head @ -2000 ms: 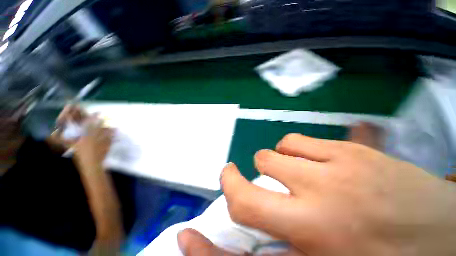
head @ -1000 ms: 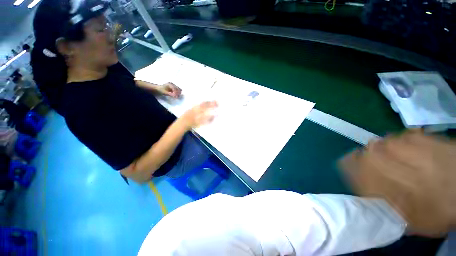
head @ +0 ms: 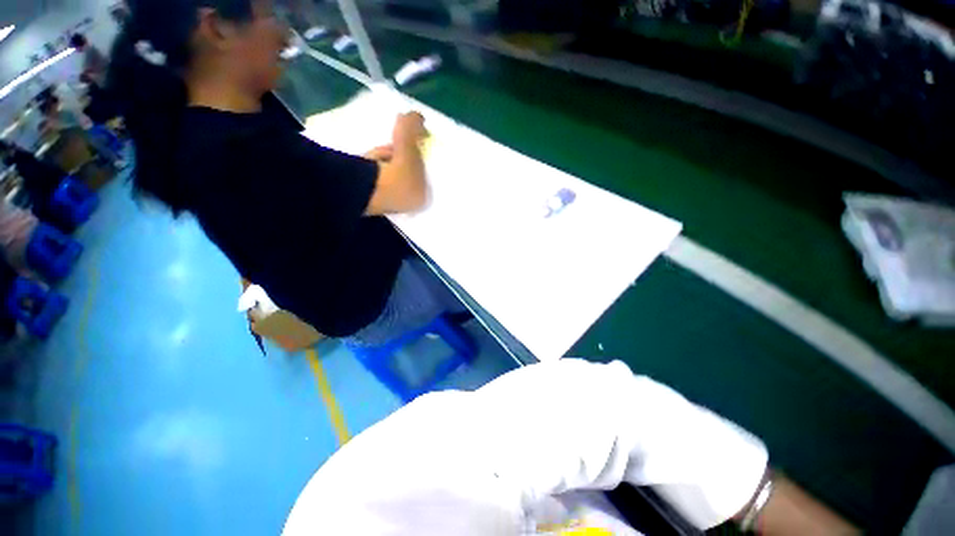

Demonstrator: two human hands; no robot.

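My left arm in a white sleeve crosses the bottom of the view. Past the bracelet, only the wrist and the base of my left hand [head: 812,513] show; the fingers are cut off by the bottom edge. My right hand is not in view. A filled blister tray [head: 916,257] lies on the green belt at the right, cut off by the right edge, with a greyish item in it. No hand touches this tray.
A seated person in black [head: 304,209] works at the white work sheet [head: 524,262]. A small greyish item [head: 560,202] lies on it. Blue stool [head: 419,361] and cardboard carton [head: 285,330] stand on the floor. A pale strip [head: 796,304] divides the bench.
My left hand has dropped down and right, mostly out of the picture. The tray shows lower and farther right as the view shifted. The other person's hands moved back along the sheet.
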